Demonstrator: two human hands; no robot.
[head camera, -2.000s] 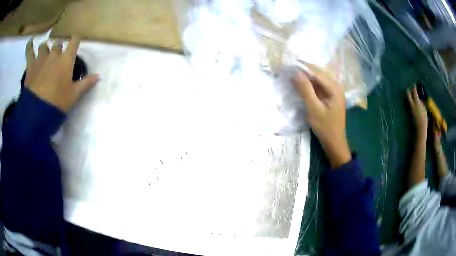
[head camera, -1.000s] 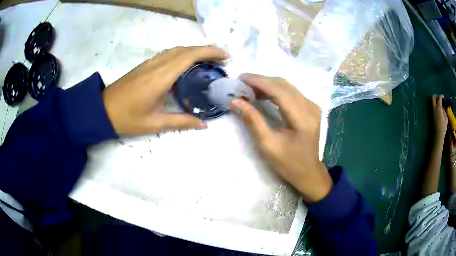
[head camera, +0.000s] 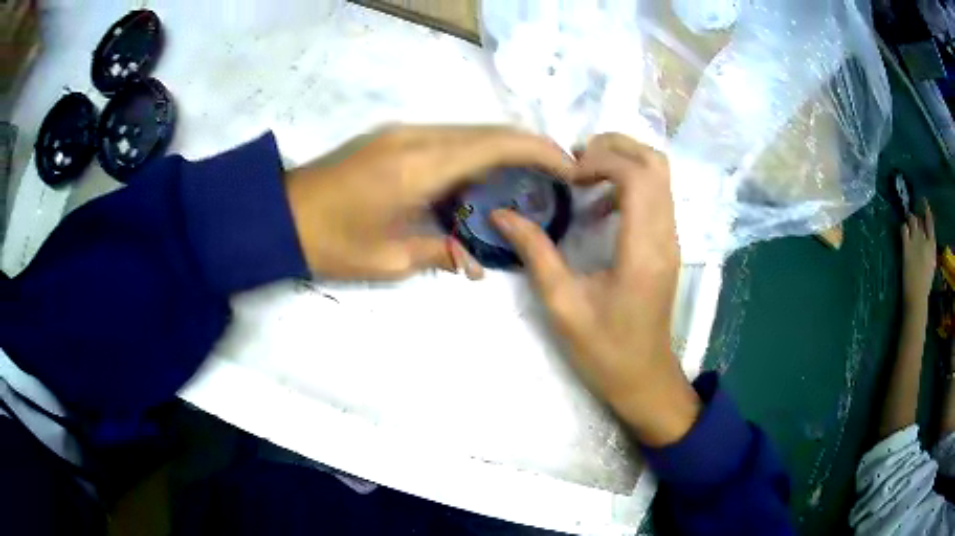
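Observation:
A round black housing (head camera: 539, 199) is held between both hands above the white work sheet (head camera: 419, 366). My left hand (head camera: 387, 204) grips it from the left, fingers over its far rim and thumb at its near edge. My right hand (head camera: 618, 272) is at its right side, with the thumb pressed on the face inside the rim. The pale disc appears to lie in the housing under that thumb, but blur makes its edge unclear. A thin red wire (head camera: 453, 251) shows at the housing's left edge.
Three black housings (head camera: 136, 128) lie at the far left of the sheet. A clear plastic bag (head camera: 780, 136) lies beyond my right hand, near a brown board (head camera: 435, 13). The green bench (head camera: 780, 345) is at right, with another person's hand (head camera: 918, 251) and a yellow tool (head camera: 948, 267).
Since two seconds ago, both hands have come together. Since one second ago, the housing has moved right in view, and the pale disc has gone from half over it to inside its rim.

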